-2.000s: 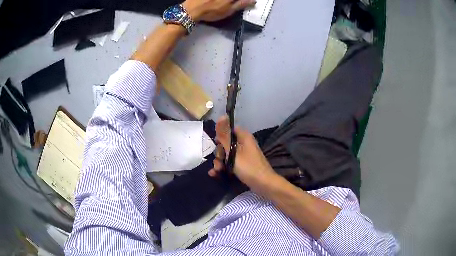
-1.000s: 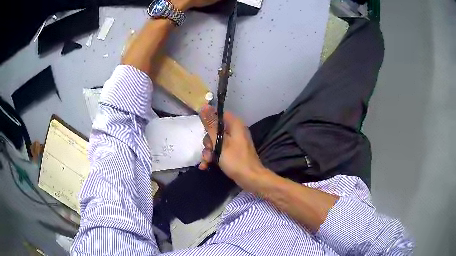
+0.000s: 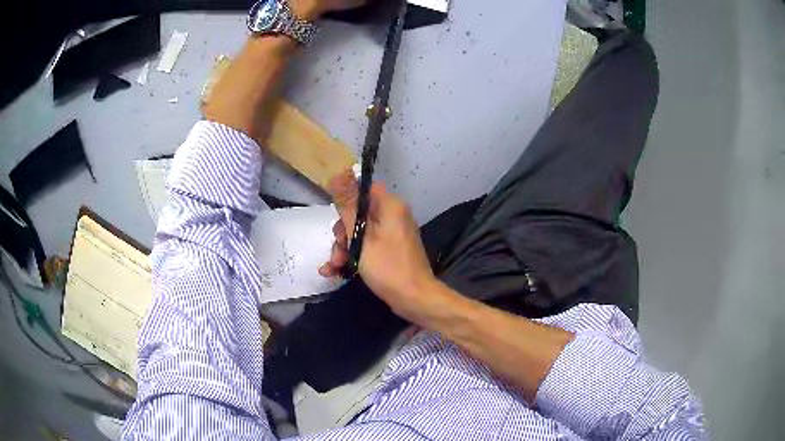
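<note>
My right hand [image 3: 383, 237] holds the handles of long black tailor's shears [image 3: 387, 77] with a brass-coloured pivot. The blades look nearly closed and point to the top edge. Their tips are at or beyond that edge. My left hand [image 3: 320, 7] is mostly cut off by the top edge, so its fingers cannot be made out. Black fabric with a white pattern card [image 3: 430, 3] on it shows just right of the blade tips, cut off by the top edge.
A tan wooden strip [image 3: 305, 146] lies under my left forearm. White paper with writing [image 3: 288, 250] and an open notebook [image 3: 108, 288] are nearer me. Black offcuts [image 3: 108, 56] lie at left. My dark-trousered leg is at the right table edge.
The shears and my right hand have moved left and slightly up in view. My left hand has slid further out over the top edge. The pattern card shows less.
</note>
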